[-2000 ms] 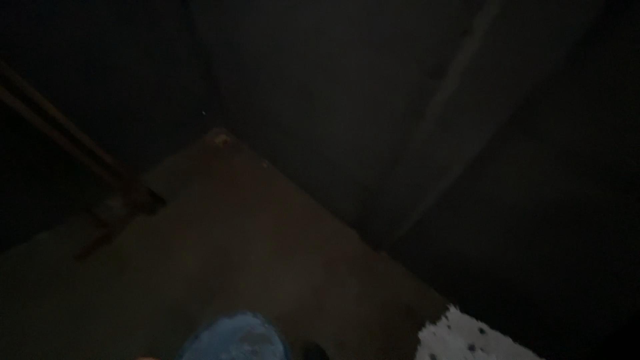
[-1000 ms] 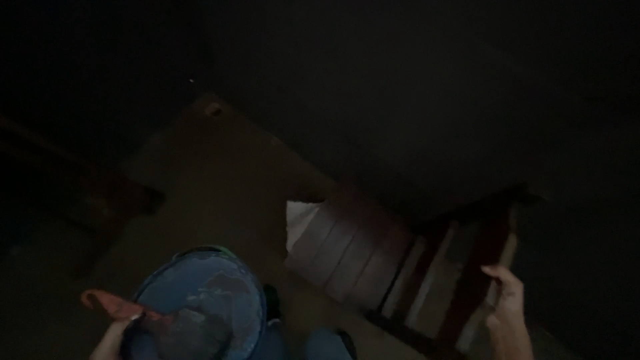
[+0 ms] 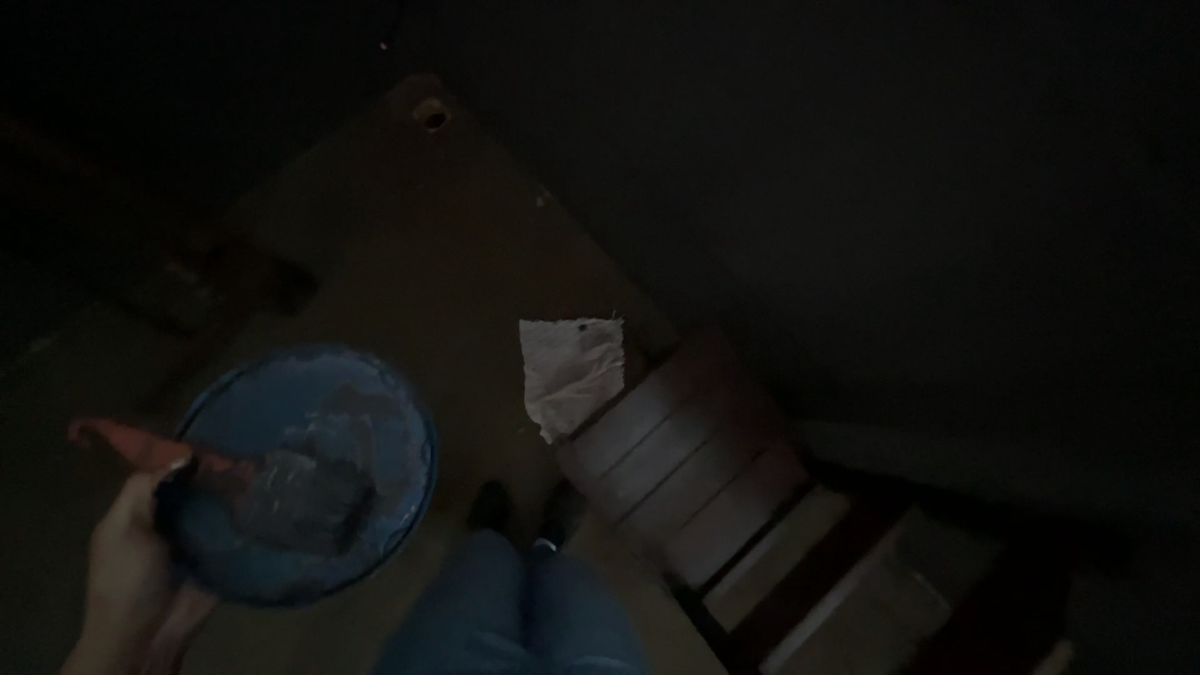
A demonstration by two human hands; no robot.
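Note:
My left hand [image 3: 136,553] grips the near-left rim of a round blue container [image 3: 300,581], probably a bucket. A wide paintbrush [image 3: 305,497] with a reddish handle lies across it, its handle at my thumb and its bristles over the inside, where whitish smears show. Of my right hand [image 3: 1057,658] only a small part shows at the bottom right corner, beside the dark end of a wooden slatted chair [image 3: 694,459]; its grip cannot be made out.
The scene is very dark. A crumpled white cloth or paper [image 3: 574,366] lies on the floor [image 3: 422,262] against the chair. My legs and dark shoes [image 3: 489,506] are below it. Dark walls meet at a corner with a small round thing [image 3: 431,114]. A dim wooden piece stands left.
Since one second ago, the chair has shifted toward the lower right in view and more of the white piece shows. My right hand has mostly left view. The container and brush remain with my left hand.

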